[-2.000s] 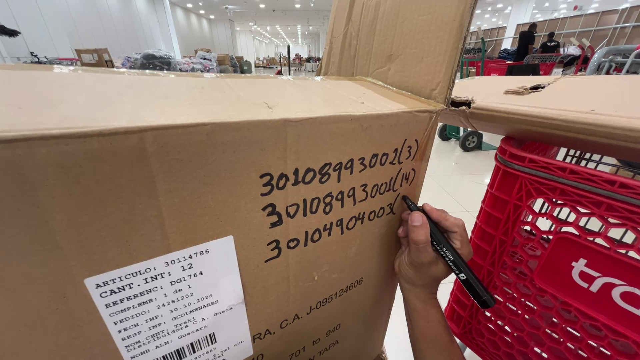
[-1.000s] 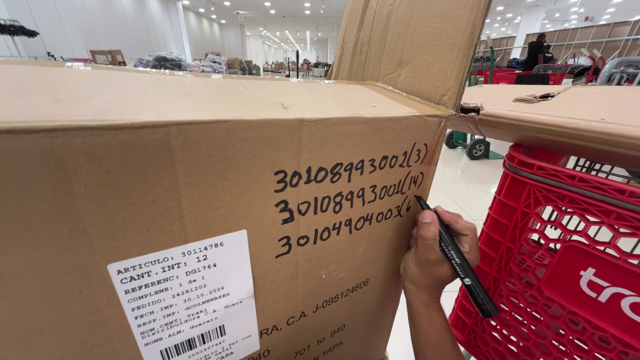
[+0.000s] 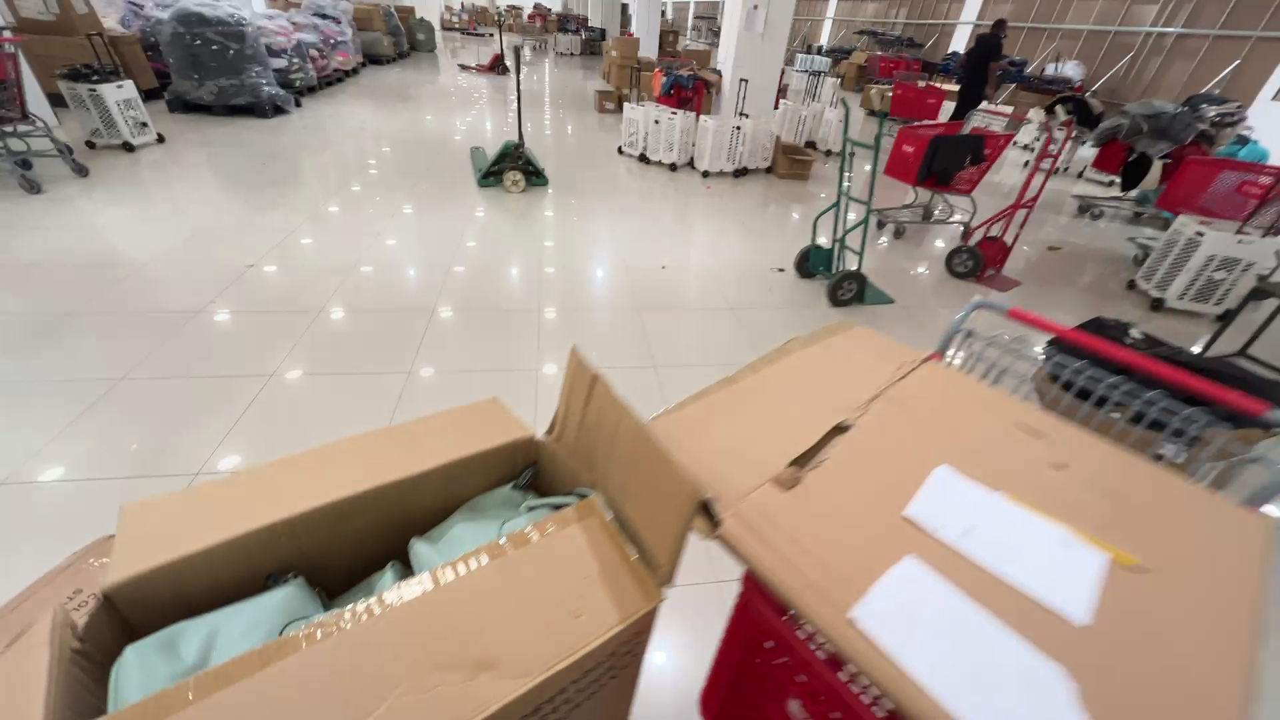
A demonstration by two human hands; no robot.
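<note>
Neither of my hands shows in the head view now, and the black marker is out of sight too. An open cardboard box (image 3: 420,640) stands at the lower left with its flaps raised. Inside it lie mint-green bags (image 3: 215,640), partly hidden by the near flap. To its right, a flattened cardboard piece (image 3: 1010,440) lies over a red plastic shopping cart (image 3: 790,660). Two white paper sheets (image 3: 1010,545) rest on that cardboard.
Beyond the boxes stand a green hand truck (image 3: 850,220), a red hand truck (image 3: 1020,210) and a green pallet jack (image 3: 512,165). White rolling baskets (image 3: 735,145) are farther back. A person in dark clothes (image 3: 980,70) is at the upper right.
The view has swung up and over the box, from its written side to its open top. My right hand, earlier writing on the cardboard with the marker, has gone out of view.
</note>
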